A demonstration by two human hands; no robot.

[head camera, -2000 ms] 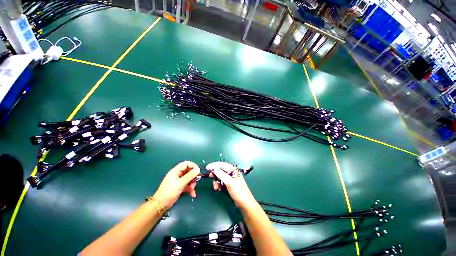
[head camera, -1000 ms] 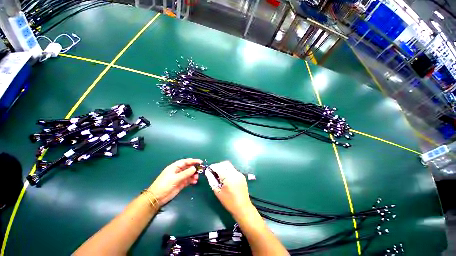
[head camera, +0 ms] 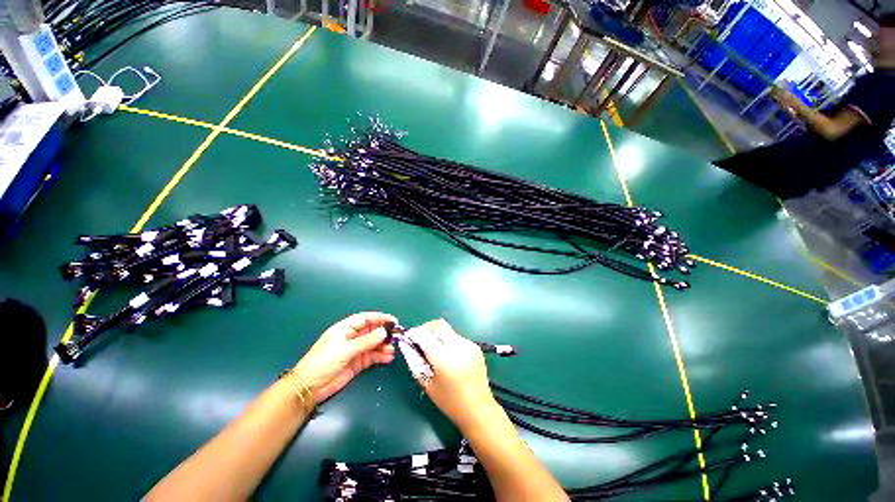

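Observation:
My left hand (head camera: 347, 355) grips a small dark connector (head camera: 391, 331) between thumb and fingertips, below the centre of the view. My right hand (head camera: 448, 365) is beside it, closed on the wire ends (head camera: 417, 361) that splay pale and thin beneath its fingers. A short black cable end with a white label (head camera: 502, 349) sticks out to the right of my right hand. The two hands nearly touch. The connector's detail is too small to tell.
A large harness bundle (head camera: 510, 207) lies across the table (head camera: 324, 412). Short cable assemblies (head camera: 177, 270) are heaped at left. A near harness stack (head camera: 407, 477) lies by my right forearm; long cables (head camera: 628, 426) fan out right. A person (head camera: 834, 132) stands beyond the table at upper right.
The labelled cable end now sticks out further to the right of my right hand, and the wires show more below its fingers. A person has come into view at upper right.

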